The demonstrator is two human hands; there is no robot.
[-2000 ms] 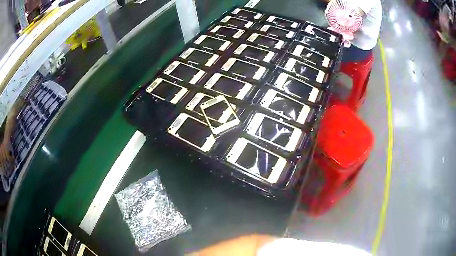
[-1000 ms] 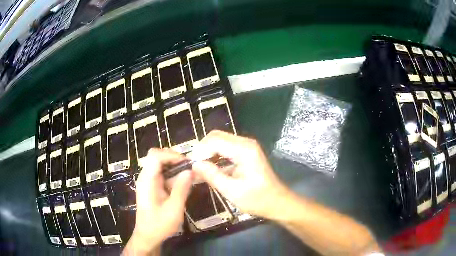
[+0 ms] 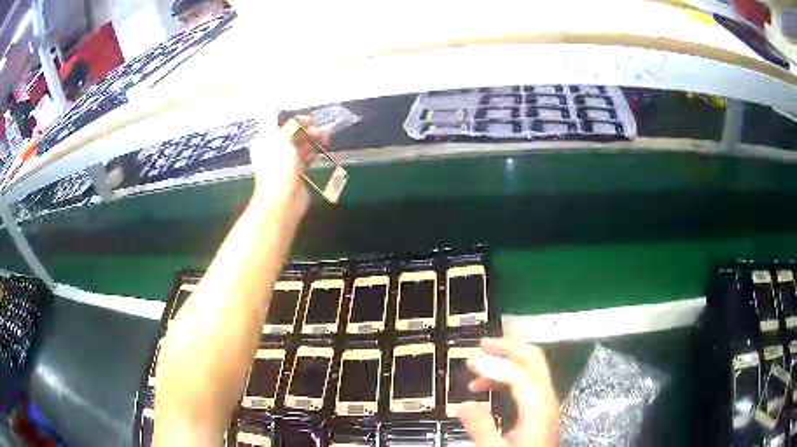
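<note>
My left hand is raised at the edge of the shelf and holds a smartphone unit with a pale gold border, tilted, its lower end sticking out past the fingers. My right hand is over the right end of the blister tray, fingers apart, with nothing visible in it. The black blister tray lies below with rows of gold-bordered phone units; my left forearm hides part of its left side. A clear plastic bag of small parts lies right of the tray, beside my right hand.
A white raised shelf crosses the top, with pale trays beneath it. A stack of filled trays stands at the right, a loose unit lying askew on it. A white strip crosses the green bench.
The view has swung from the stack to the working tray, then up to the shelf. My hands, together over the tray a second ago, are apart; the left has moved up and forward with a phone unit.
</note>
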